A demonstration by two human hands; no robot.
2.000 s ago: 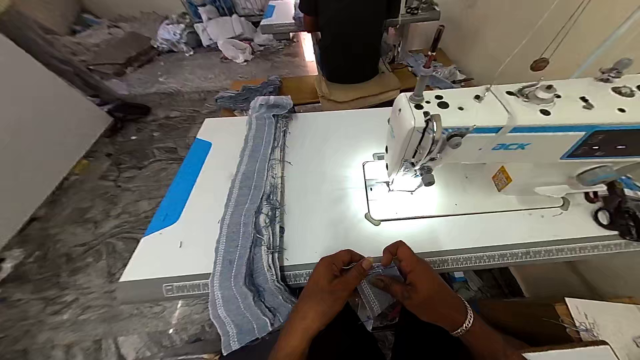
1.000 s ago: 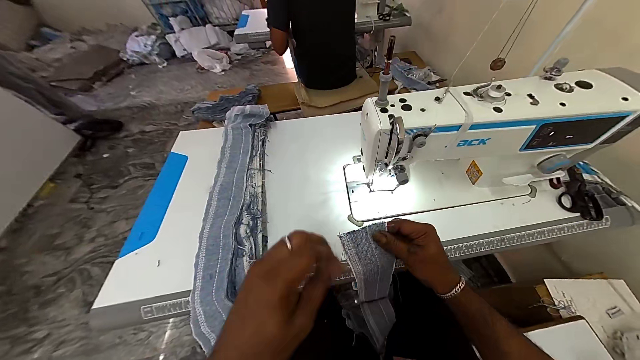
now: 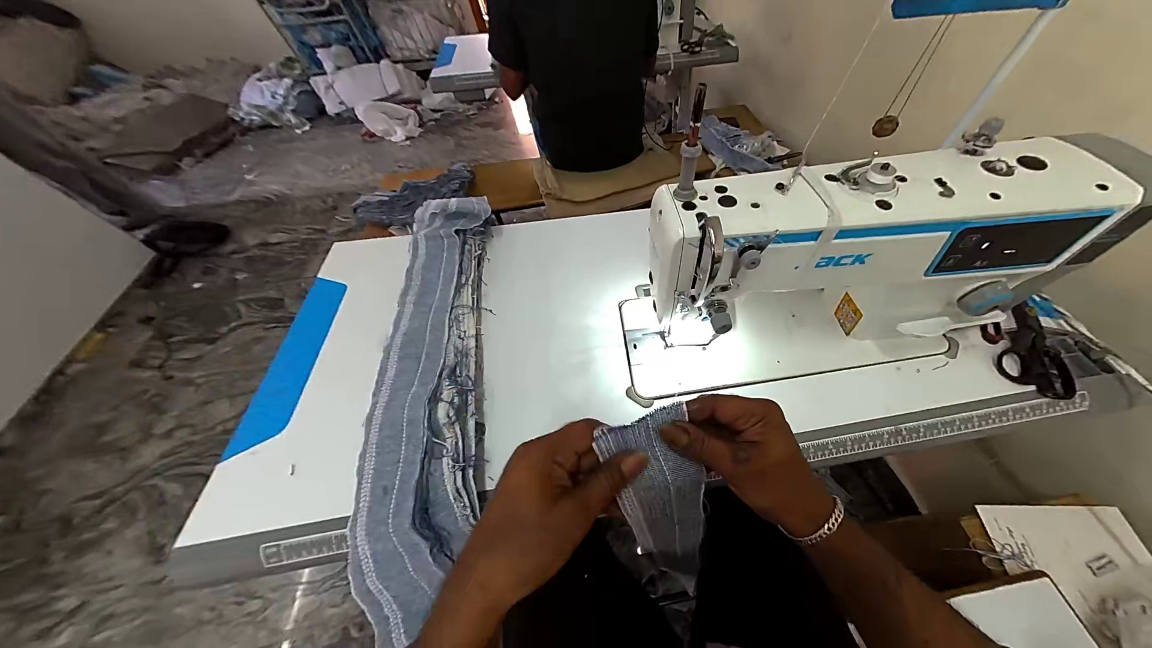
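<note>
Between my two hands, just in front of the sewing table's near edge, a blue-grey fabric strip [image 3: 664, 486] hangs down over my lap. My left hand [image 3: 553, 504] pinches its upper left corner, and my right hand [image 3: 751, 454] pinches the upper right corner. The lower end of this strip is partly lost in shadow. Behind my hands stands a white industrial sewing machine [image 3: 891, 234], its lamp lighting the needle area. Long stitched denim strips [image 3: 400, 396] with frayed edges lie in a stack on the left of the table and drape over its front edge.
Black-handled scissors [image 3: 1035, 355] lie at the table's right end. A ruler tape [image 3: 945, 432] runs along the front edge. Papers or cards [image 3: 1071, 558] sit at the lower right. Beyond the table, a person in black [image 3: 585, 81] sits near more cloth [image 3: 414, 196].
My left hand was apart from the fabric strip one second ago and now pinches its corner. My right hand has kept hold of the strip.
</note>
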